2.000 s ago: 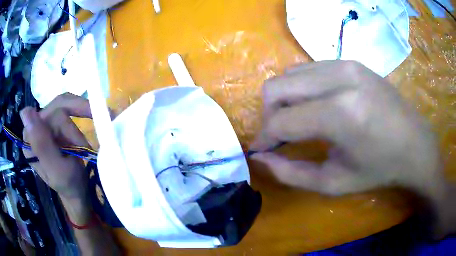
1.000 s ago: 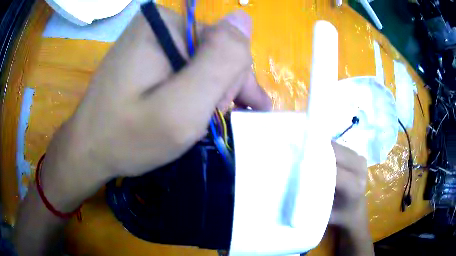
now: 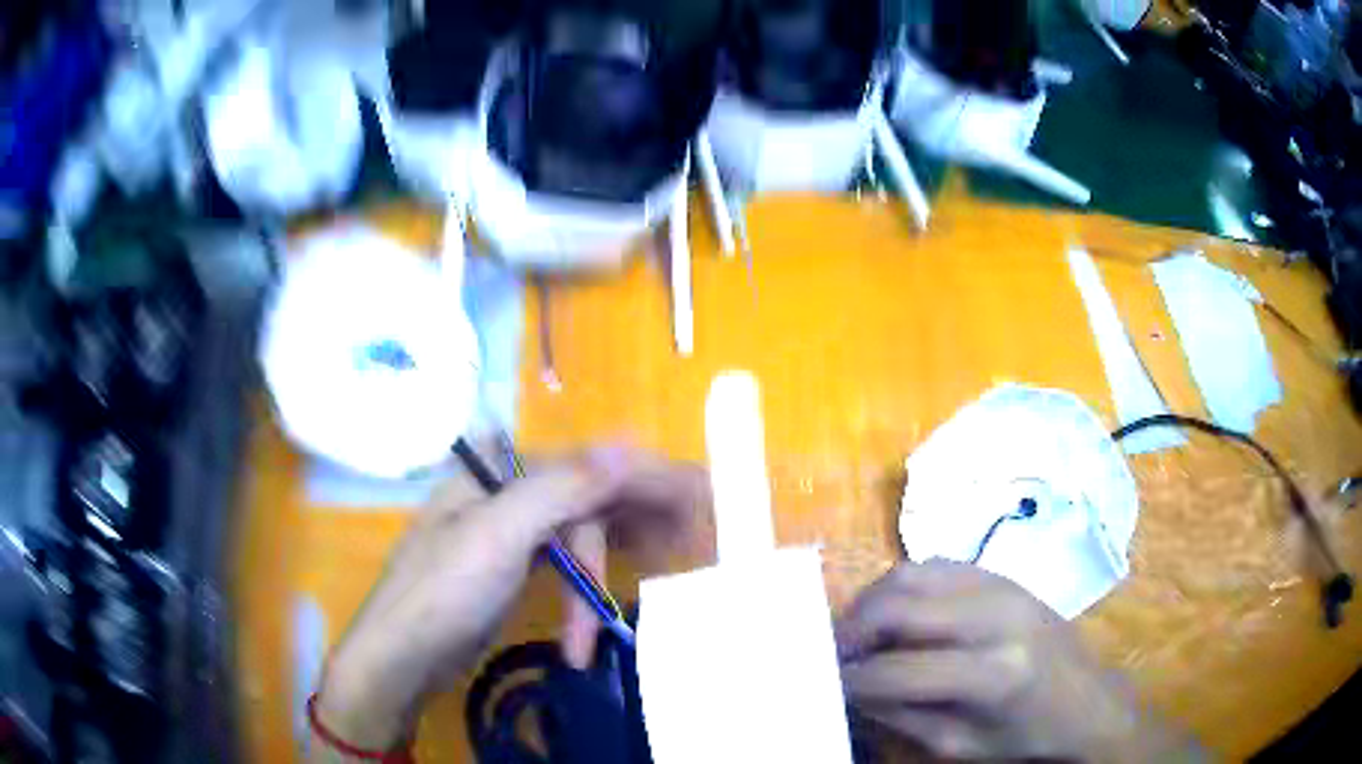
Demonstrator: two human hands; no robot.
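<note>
A white camera body housing (image 3: 742, 657) with an upright white antenna (image 3: 739, 470) is at the bottom centre, cut off by the lower edge. A black camera head part (image 3: 560, 709) lies against its left side. Blue and yellow internal wires (image 3: 587, 579) rise from between the two. My left hand (image 3: 508, 560) is around these wires at the housing's left; it is blurred and its exact grip does not show. My right hand (image 3: 956, 657) is at the housing's right side with its fingers bent; the fingertips are hidden behind the housing.
A white base cover (image 3: 1031, 493) with a black cable lies right, just beyond my right hand. A round white cover (image 3: 366, 355) lies left. Several black and white cameras (image 3: 590, 135) with antennas stand along the back. Pale tape patches (image 3: 1217, 343) are on the orange bench (image 3: 956, 299).
The view has pulled back and shows the row of cameras. The housing has been turned from its open inner side to its outer side. My left hand has shifted on the wires.
</note>
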